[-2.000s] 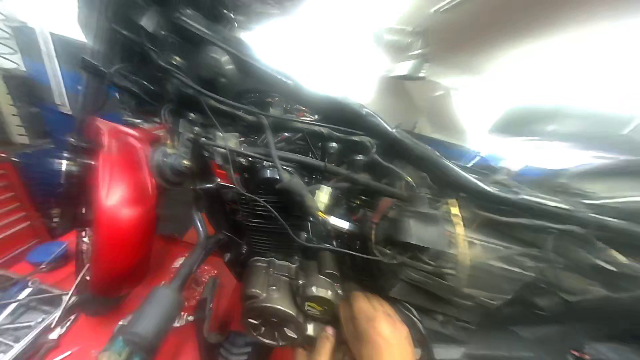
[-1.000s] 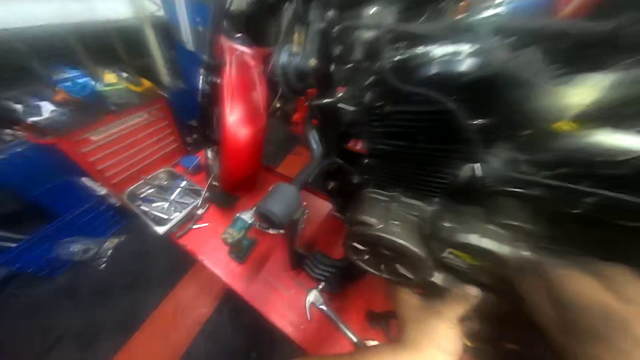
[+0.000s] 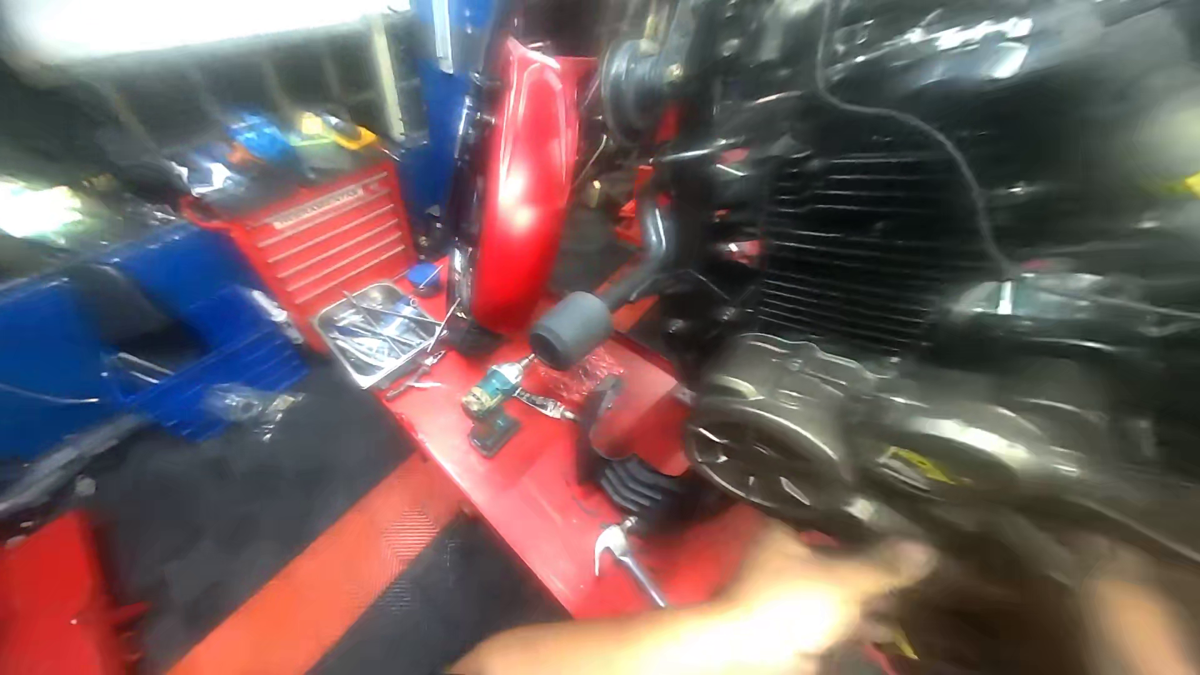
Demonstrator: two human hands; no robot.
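Observation:
My left hand [image 3: 825,581] reaches in from the bottom, blurred, with its fingers at the underside of a motorcycle engine. Its grip is hidden by blur. At the lower right edge my right hand [image 3: 1125,600] shows only as a smear, below the engine's side. Above them are a round slotted engine cover [image 3: 759,459], a second cover with a yellow mark [image 3: 937,464] and black cylinder fins [image 3: 844,253]. A claw hammer [image 3: 633,562] lies on the red bench, left of my left hand, near a black ribbed rubber part [image 3: 637,487].
The red bench [image 3: 516,497] also bears a teal cordless driver [image 3: 492,389] and a metal tray of tools [image 3: 375,333]. A grey cylindrical peg [image 3: 570,328] juts over it. Behind stand a red fender [image 3: 530,187], a red tool chest [image 3: 323,248] and blue bins [image 3: 225,347].
The view has swung down and left, bringing the tool chest, floor and hammer into sight. Both hands remain low by the engine, the left forearm now showing more.

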